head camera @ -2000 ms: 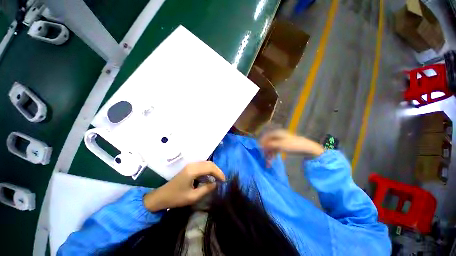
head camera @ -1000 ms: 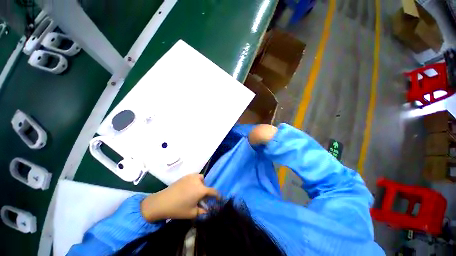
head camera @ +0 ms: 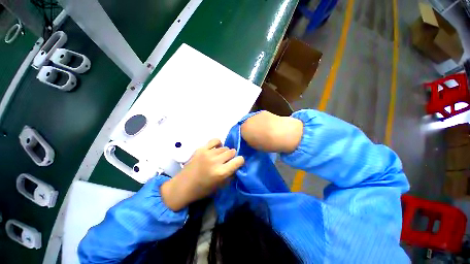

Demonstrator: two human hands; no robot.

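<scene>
My left hand [head camera: 203,171] is bare, its curled fingers at the edge of the blue coat [head camera: 265,175], which they seem to pinch. My right hand [head camera: 270,132] is bare; its fingers are hidden inside a fold or opening of the coat. On the white board [head camera: 201,82] lie a dark grey oval part [head camera: 135,125] and a small dark round spot [head camera: 178,145]. A white housing [head camera: 123,162] with a long slot lies at the board's left corner, partly hidden by my left sleeve.
Several white housings [head camera: 37,190] lie on the green belt [head camera: 77,113] at left, beyond a pale guide rail [head camera: 111,116]. A metal post rises at upper left. A second white board [head camera: 87,206] is at lower left. Cardboard boxes [head camera: 294,69] and red stools [head camera: 433,221] stand at right.
My right hand has gone from the open air beside the coat into its fold. My left hand has moved up and right from near my hair to the coat's edge.
</scene>
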